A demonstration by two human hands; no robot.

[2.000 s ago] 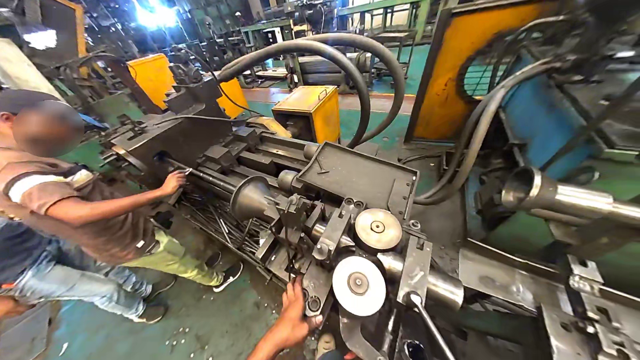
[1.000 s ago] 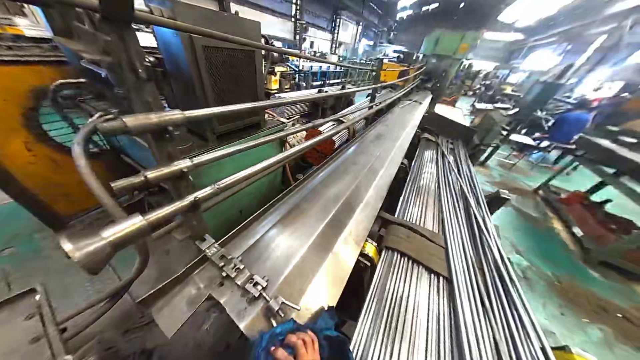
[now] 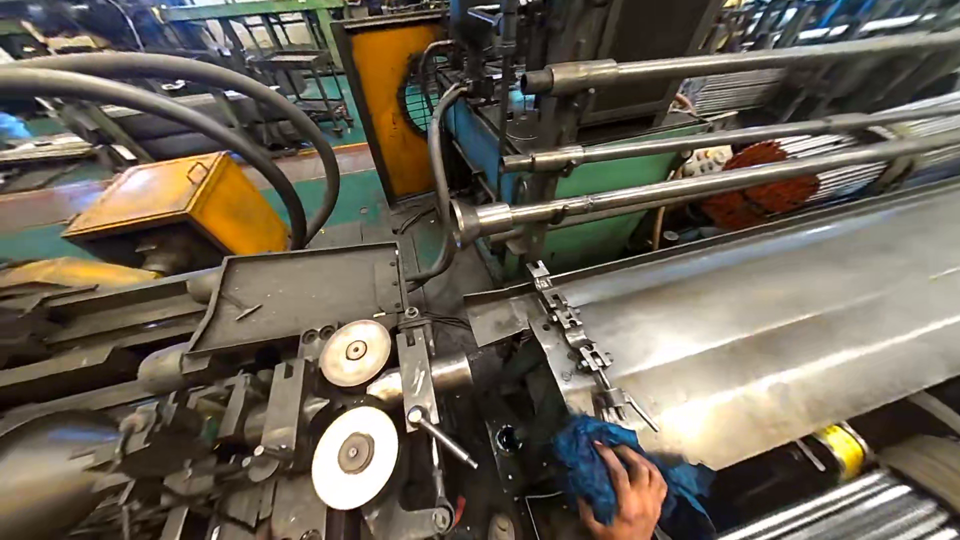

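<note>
My right hand [image 3: 630,487] is at the bottom, right of centre, its bent fingers gripping a crumpled blue cloth [image 3: 592,454]. The cloth lies against the near corner of a long sheet-metal trough [image 3: 750,337]. Just above it are a small metal rod with a handle [image 3: 637,409] and a row of metal clamp blocks [image 3: 566,319] on the trough's end. To the left, a machine carries two pale round discs, an upper one [image 3: 337,352] and a larger lower one [image 3: 330,465], beside a lever handle [image 3: 446,442]. My left hand is out of view.
Three long metal tubes [image 3: 697,184] run above the trough's far side. Bundled metal rods [image 3: 840,510] lie at the lower right. A flat dark tray [image 3: 315,292], thick black hoses [image 3: 262,157] and a yellow metal box [image 3: 202,199] stand at the left, over a green floor.
The view has swung widely between the machine and the trough. Two seconds ago a hand touched the machine near the discs; one second ago a hand was on the blue cloth, as it is now.
</note>
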